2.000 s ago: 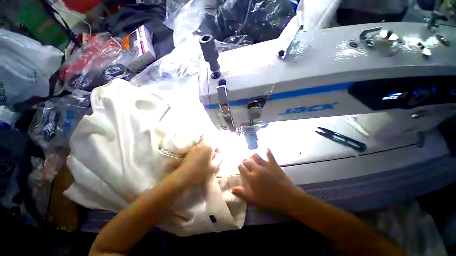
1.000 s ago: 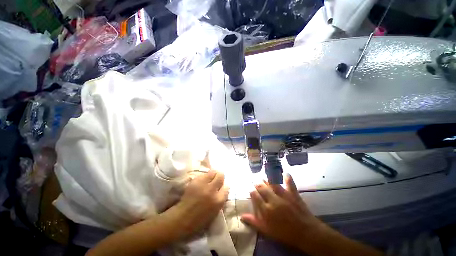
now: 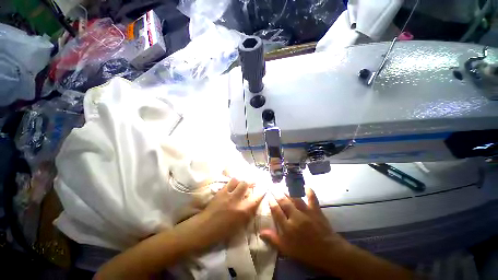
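A cream-white garment lies heaped left of the needle. Its folded strip hangs towards the front edge with a small dark label on it. My left hand lies on the cloth just left of the needle area, fingers bent over it. My right hand rests with spread fingertips on the cloth edge, below the dark block beside the presser foot. The needle point and stitched edge are lost in glare. I cannot tell whether either hand pinches the cloth.
The white machine head spans the right, with a dark knob on its left end. Dark thread snips lie on the bed beneath it. Clear and red plastic bags and a small box crowd the back left.
The view has moved closer to the machine head. My left hand has shifted right and flattened, its fingers now near my right hand's. The strip in front has moved slightly.
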